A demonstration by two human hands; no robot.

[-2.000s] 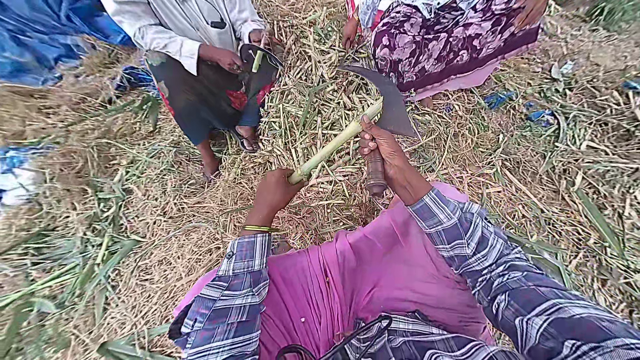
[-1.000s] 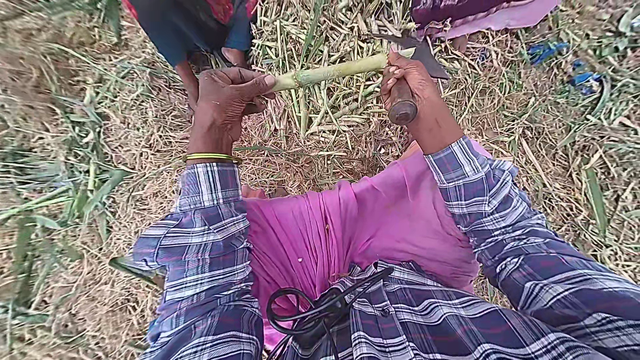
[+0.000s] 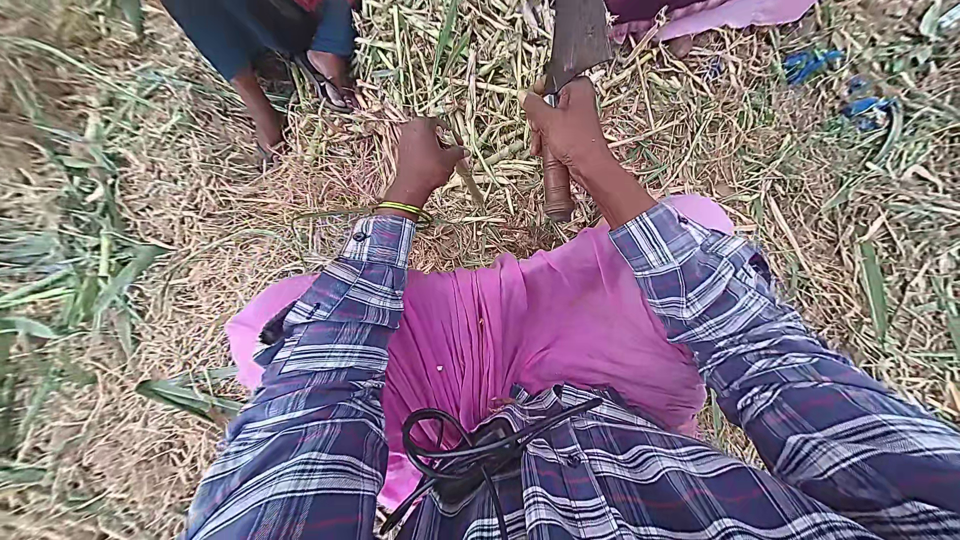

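My right hand [image 3: 570,127] is closed around the sickle [image 3: 577,41] where its broad dark blade meets the turned wooden handle; the blade points away from me and its tip is cut off by the top edge. To the left, my left hand [image 3: 427,157] has its fingers curled over the heap of cut stalks [image 3: 510,142]. A pale strip of stalk or husk [image 3: 469,180] hangs by its fingertips; whether the fingers grip it is unclear. Pink cloth [image 3: 525,322] covers my lap between both forearms.
A person's foot in a sandal [image 3: 330,79] rests at the upper left. Another person's purple and pink garment [image 3: 735,19] shows at the top right. Blue plastic scraps [image 3: 870,109] lie at the right, green leaves [image 3: 105,262] at the left, and dry straw [image 3: 225,217] covers the ground.
The thick green stalk that both hands held in the earlier frames is no longer in them. The sickle blade, which crossed the stalk, now points away from me. My left hand has turned downward.
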